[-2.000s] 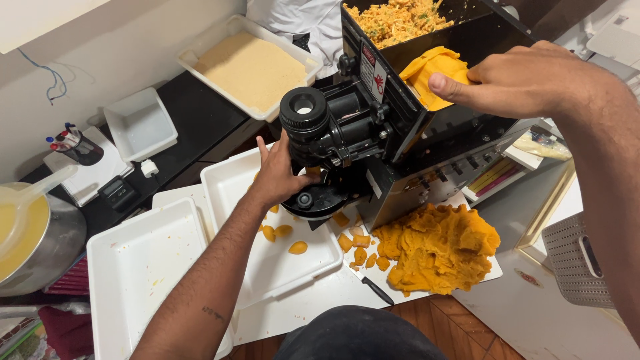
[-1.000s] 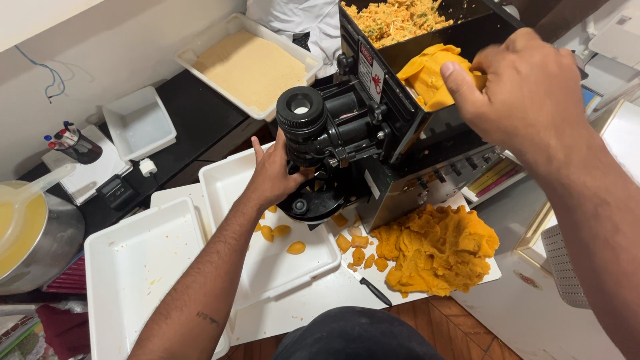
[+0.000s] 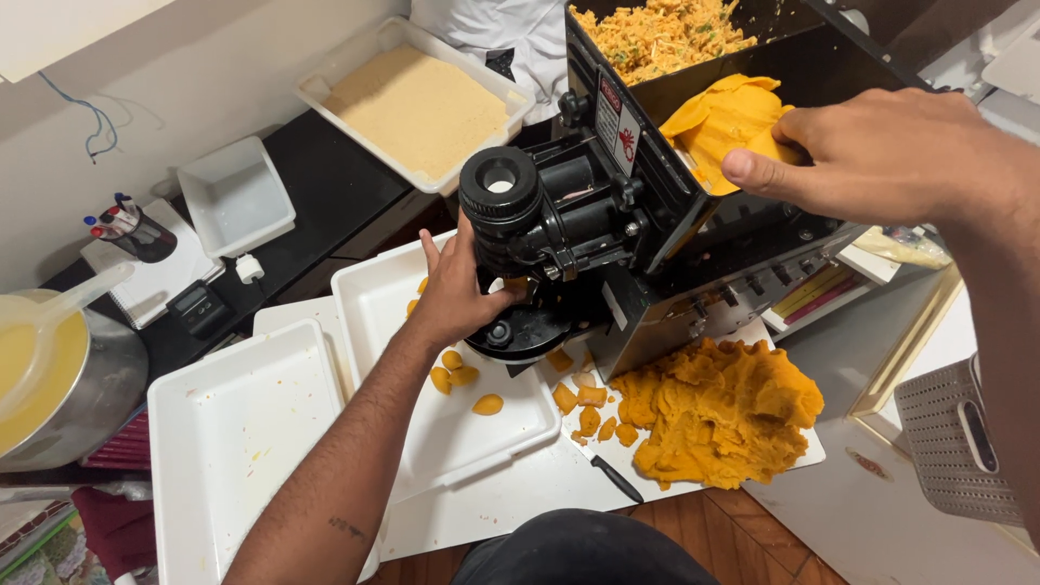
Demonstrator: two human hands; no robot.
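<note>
My left hand [image 3: 455,292] is at the outlet of a black food-forming machine [image 3: 561,203], its fingertips hidden behind the nozzle; whether it grips anything cannot be told. My right hand [image 3: 861,154] rests its fingers on orange dough [image 3: 731,122] in the machine's front hopper, thumb apart. Shredded filling [image 3: 666,36] fills part of the hopper behind. Below the nozzle, a white tray [image 3: 455,463] holds several small drop-shaped dough pieces [image 3: 487,405]. A large mound of orange dough [image 3: 723,414] and loose scraps [image 3: 591,396] lie beside the machine on a white board.
A knife [image 3: 616,479] lies near the mound. Another white tray [image 3: 244,431] stands at left, beside a metal pot [image 3: 114,390] of yellow liquid. Behind are a tub of crumbs [image 3: 418,106], a small white bin [image 3: 237,195] and a pen holder [image 3: 146,231]. A woven-pattern basket [image 3: 934,439] stands at right.
My right hand lifted slightly off the hopper dough one second ago and is back down on it now. My left hand has stayed at the nozzle.
</note>
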